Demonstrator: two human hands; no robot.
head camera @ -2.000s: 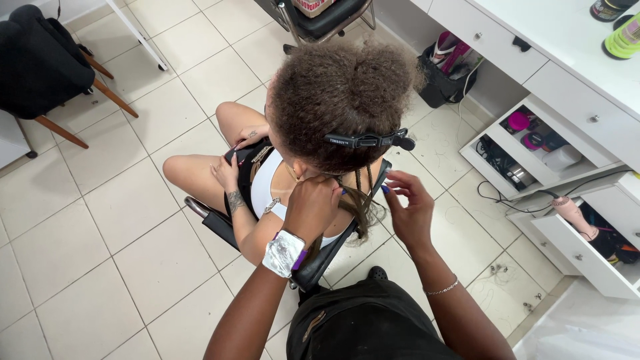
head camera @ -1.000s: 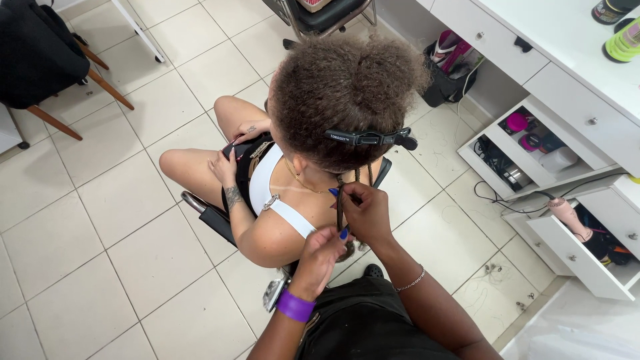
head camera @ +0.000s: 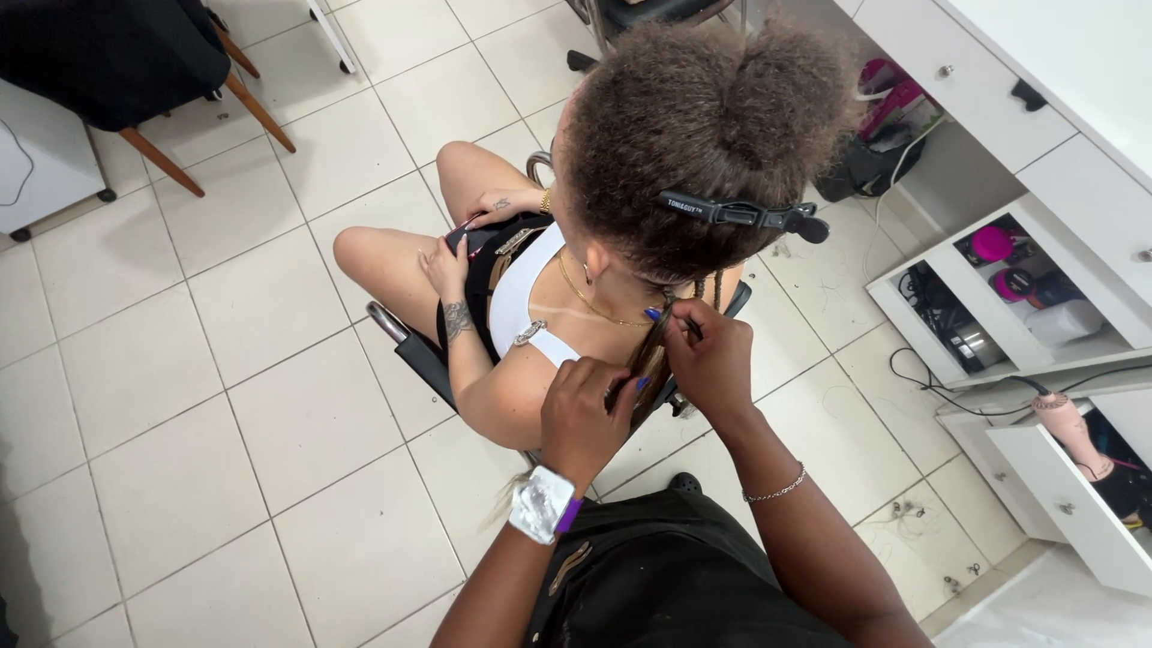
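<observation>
A seated person's curly brown hair (head camera: 684,117) is gathered up, with a black hair clip (head camera: 733,214) across its lower part. Thin braids (head camera: 717,290) hang at the nape. My right hand (head camera: 715,355) pinches a hair strand (head camera: 650,364) close to the nape, fingers closed on it. Lower down and to the left, my left hand (head camera: 585,414) has its fingers curled around the same lightened strand, near the person's shoulder. The person's hands rest in the lap on a dark phone-like object (head camera: 463,241).
A black armchair (head camera: 423,364) holds the person. White drawers (head camera: 1062,486) stand open at right, with a pink hair dryer (head camera: 1071,432) and its cable. A black chair (head camera: 117,63) is at upper left. Loose hair (head camera: 909,513) lies on the floor tiles.
My right hand was apart from the hair two seconds ago and now holds a strand. Since one second ago, my left hand has shifted up and left along the hair.
</observation>
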